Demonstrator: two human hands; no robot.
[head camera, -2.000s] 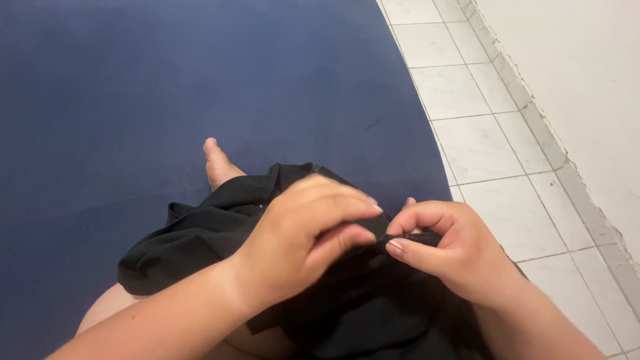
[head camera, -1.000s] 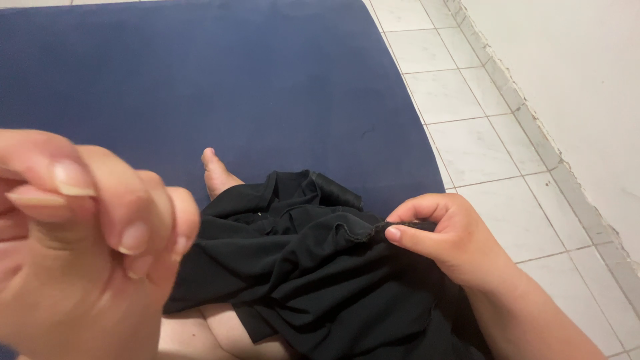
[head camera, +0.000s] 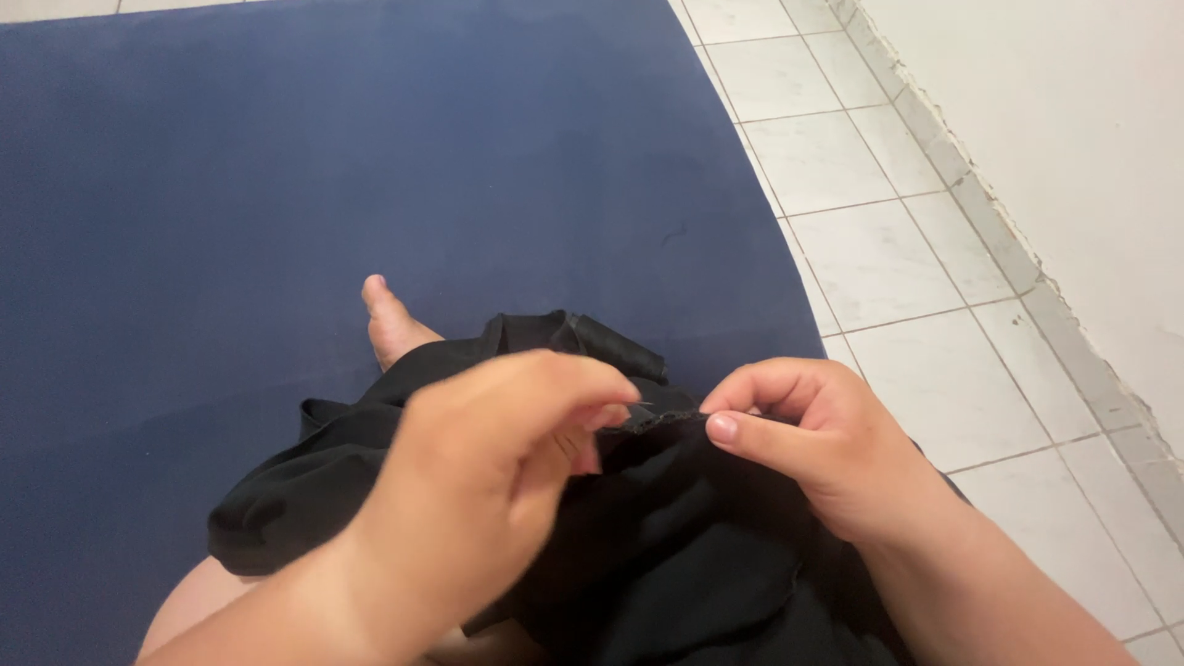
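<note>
Black fabric (head camera: 684, 555) lies bunched over my lap. My right hand (head camera: 795, 430) pinches its edge between thumb and index finger, where a rough stitched seam (head camera: 661, 422) shows. Just left of that seam is my left hand (head camera: 499, 453), slightly blurred, its thumb and fingers closed on a thin sewing needle (head camera: 646, 402) whose tip sticks out toward the right hand. Any thread is too fine to make out. A black cylinder, perhaps a thread spool (head camera: 618, 349), rests on the far part of the cloth.
A blue padded surface (head camera: 416, 166) is beneath me, with a dark thread scrap (head camera: 673, 233) on it. My bare foot (head camera: 393, 324) pokes out past the cloth. White floor tiles (head camera: 879, 250) and a pale wall (head camera: 1064, 139) are on the right.
My left hand was at the cloth, rose close to the camera at the left, and is now back beside the seam. The right hand has kept its pinch on the edge.
</note>
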